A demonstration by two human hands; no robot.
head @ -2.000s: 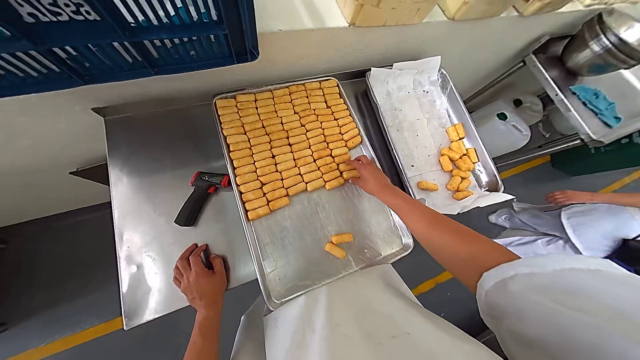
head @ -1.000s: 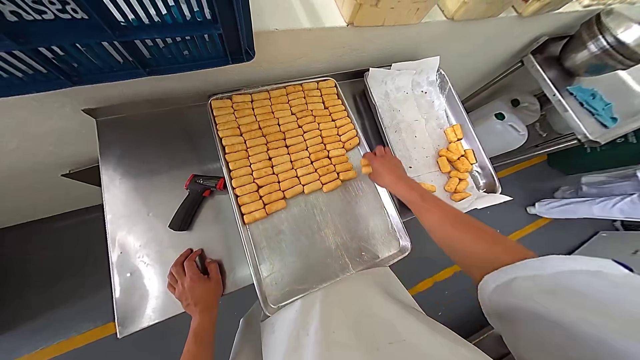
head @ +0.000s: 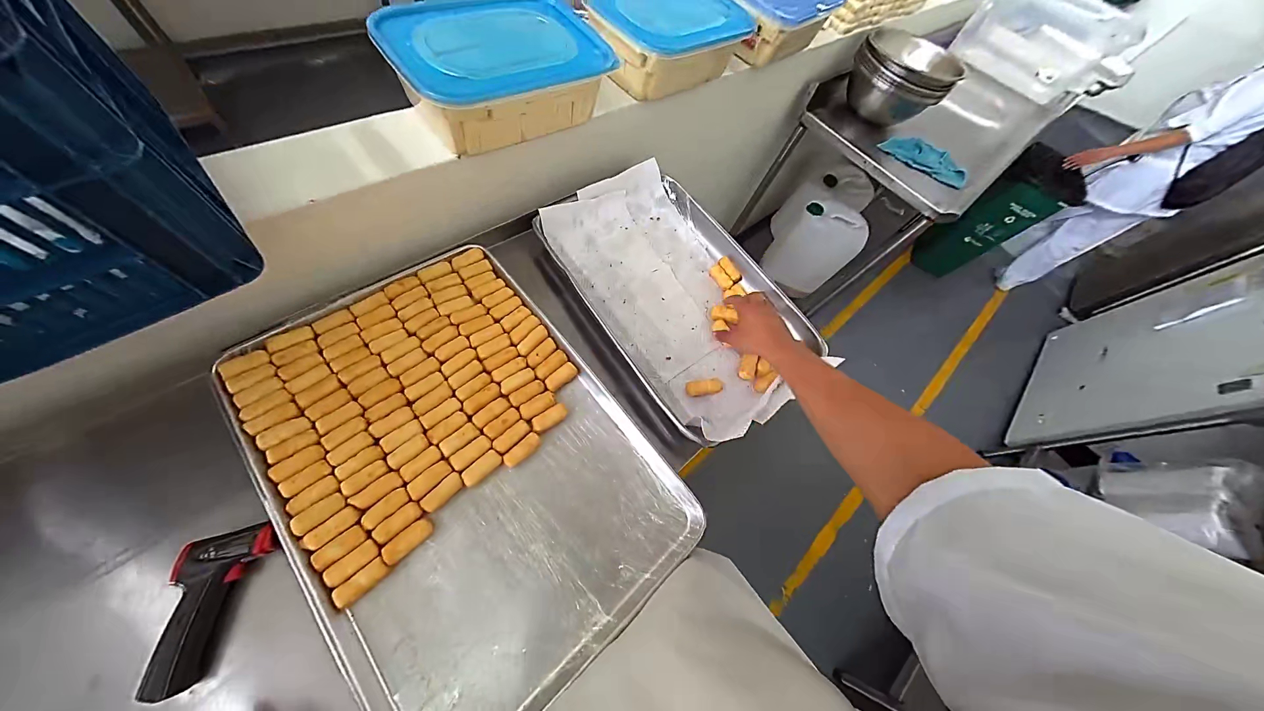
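Browned finger-shaped food rolls (head: 395, 395) lie in tight rows over the upper left of a metal sheet tray (head: 523, 583). To its right, a second tray (head: 563, 267) is lined with white paper (head: 642, 286). Loose rolls (head: 748, 366) sit at that tray's right side, and my right hand (head: 755, 326) is among them, its fingertips at a few rolls; whether it grips one cannot be told. One roll (head: 703, 387) lies apart on the paper. My left hand is out of the frame.
A black and red infrared thermometer (head: 202, 602) lies left of the full tray on the steel table (head: 89, 533). A blue crate (head: 109, 188) rises at upper left. Lidded tubs (head: 504, 89) stand on the ledge. Beyond are steel bowls (head: 899, 79) and another person (head: 1136, 168).
My right hand has moved from the edge of the sheet tray to the loose rolls on the paper. The two rolls lying apart near the sheet tray's front are gone. The view has swung right.
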